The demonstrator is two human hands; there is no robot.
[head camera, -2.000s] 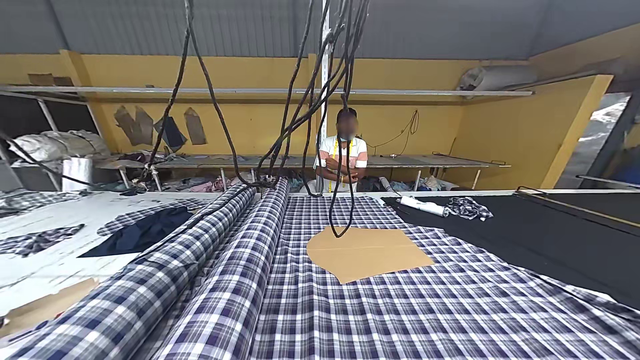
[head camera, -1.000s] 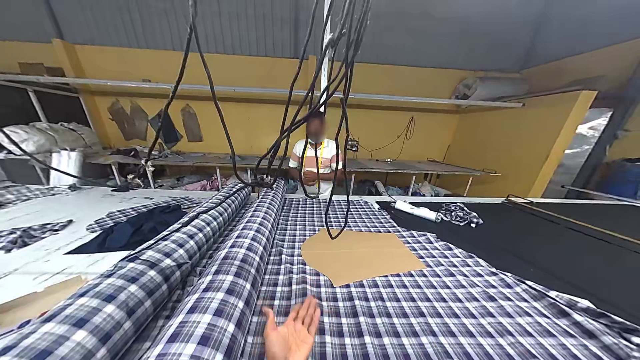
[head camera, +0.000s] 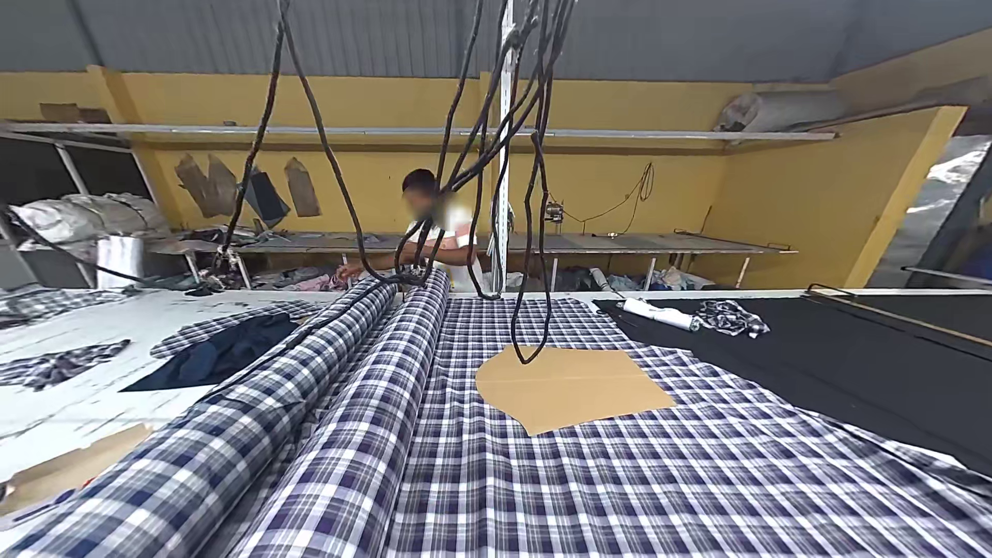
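Note:
Neither my left hand nor my right hand shows in the head view now. A brown cardboard pattern piece [head camera: 570, 387] lies flat on spread purple, white and grey plaid fabric [head camera: 504, 473]. Left of it, a long roll of the plaid fabric [head camera: 360, 422] runs from the near edge to the far edge of the table, and a second plaid roll [head camera: 209, 442] lies beside that one. Looped black cables [head camera: 535, 256] hang from above, one loop ending in front of the cardboard piece.
Across the table a co-worker [head camera: 446, 236] leans to the left behind the rolls. Black fabric [head camera: 860, 364] covers the right side, with a white roll [head camera: 657, 314] and crumpled plaid cloth [head camera: 731, 318] on it. Dark blue cloth [head camera: 221, 353] lies at left.
A hand seen near the bottom middle one second ago has left the view. The co-worker, upright behind the table before, now leans left with an arm stretched out by the rolls' far ends.

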